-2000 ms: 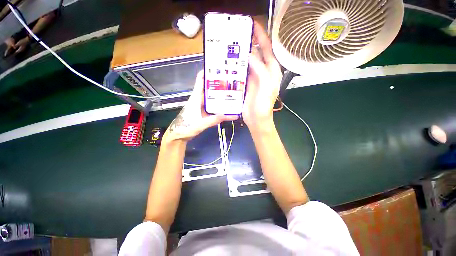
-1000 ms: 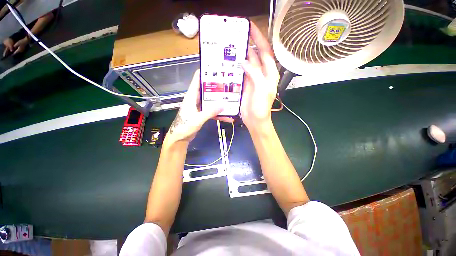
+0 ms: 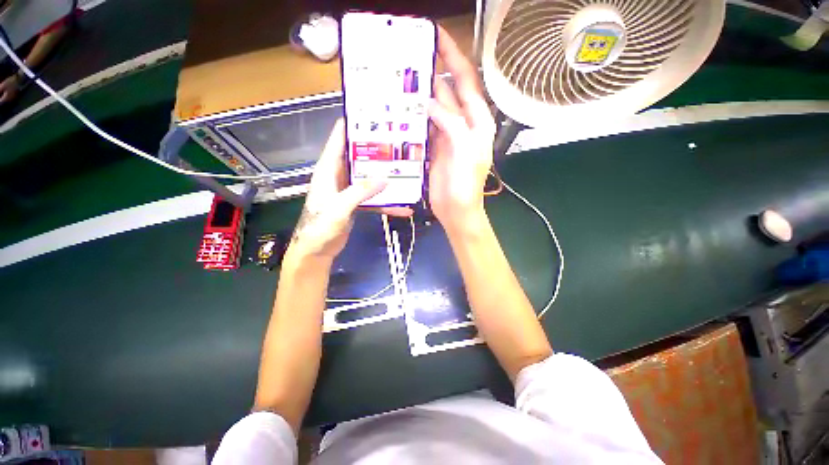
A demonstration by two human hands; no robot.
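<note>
A smartphone (image 3: 387, 109) with a bright lit screen stands upright in both hands, in front of the tester. My left hand (image 3: 329, 195) holds its lower left side, with the thumb over the lower part of the screen. My right hand (image 3: 462, 136) is around its right side. A red keypad phone (image 3: 221, 234) lies on the green bench at the left. A small black-and-gold part (image 3: 265, 251) lies just right of it. Two dark-blue plates with white slotted edges (image 3: 445, 339) lie below the hands, partly hidden by my forearms.
The grey tester (image 3: 282, 141) with a tan top is behind the phone, with a small white object (image 3: 319, 37) on it. A round fan (image 3: 595, 54) stands behind right. A white cable (image 3: 100, 134) crosses the left. A white round item (image 3: 774, 225) is far right. Another person's arm shows upper left.
The whole view has shifted, so bench items sit slightly further left. Since the oldest frame, my left thumb has moved onto the lower screen. Both hands still hold the smartphone.
</note>
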